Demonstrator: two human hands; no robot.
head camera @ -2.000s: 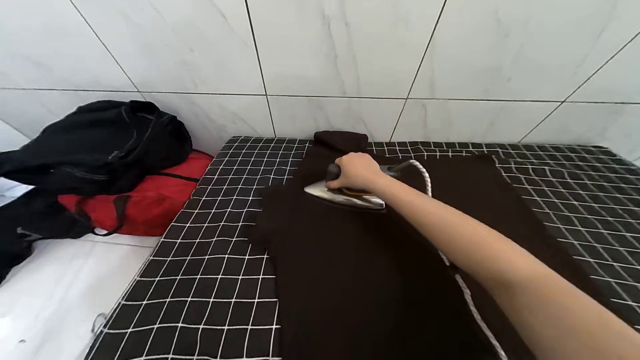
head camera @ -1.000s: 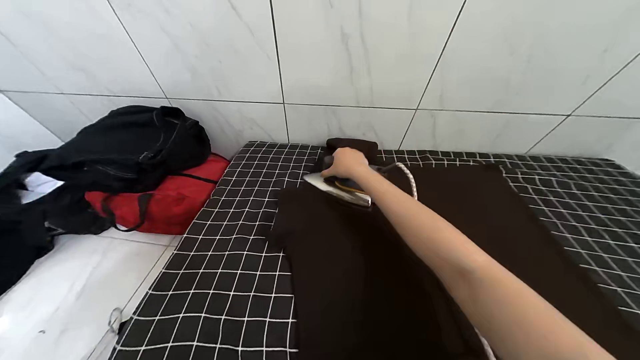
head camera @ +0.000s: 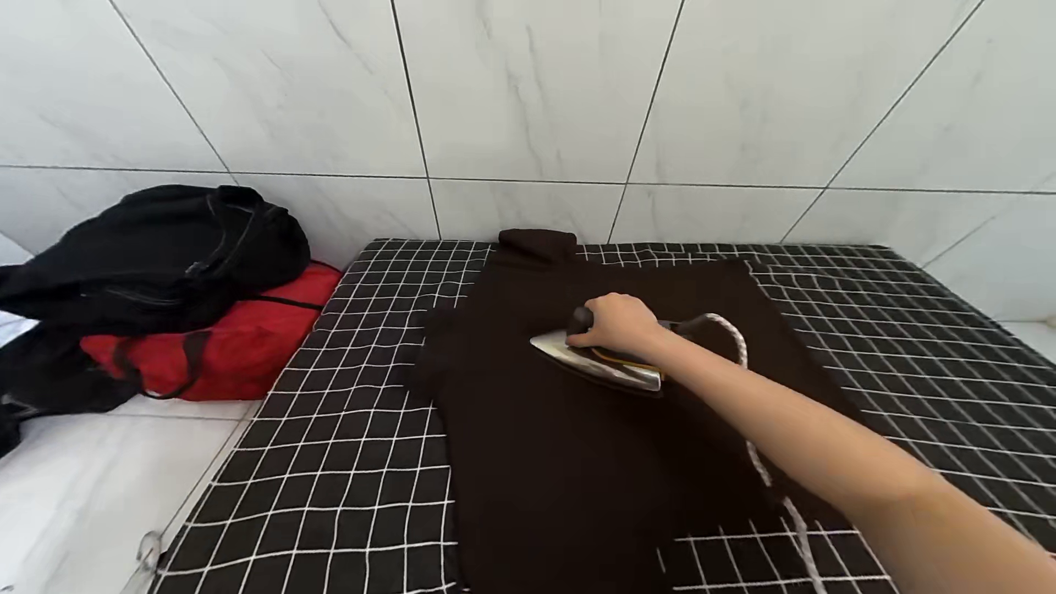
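My right hand (head camera: 620, 326) is closed around the dark handle of a clothes iron (head camera: 598, 367) with a shiny metal body, its tip pointing left. The iron lies flat on a dark brown garment (head camera: 553, 462), which is spread over a black cloth with a white grid (head camera: 355, 462). A folded part of the garment (head camera: 538, 243) lies at the far edge near the wall. From the back of the iron a white braided cord (head camera: 734, 334) loops over and runs under my forearm toward the near edge. My left hand is out of view.
A black bag (head camera: 165, 247) rests on a red bag (head camera: 247, 342) at the left, beside the grid cloth. Behind the cloth stands a marbled tile wall (head camera: 528, 99). A thin wire loop (head camera: 148, 549) is at the lower left on the pale floor (head camera: 99, 487).
My right hand and the iron were closer to the far folded part of the garment one second ago; now they are nearer to me. The grid cloth now shows below the garment at the lower right.
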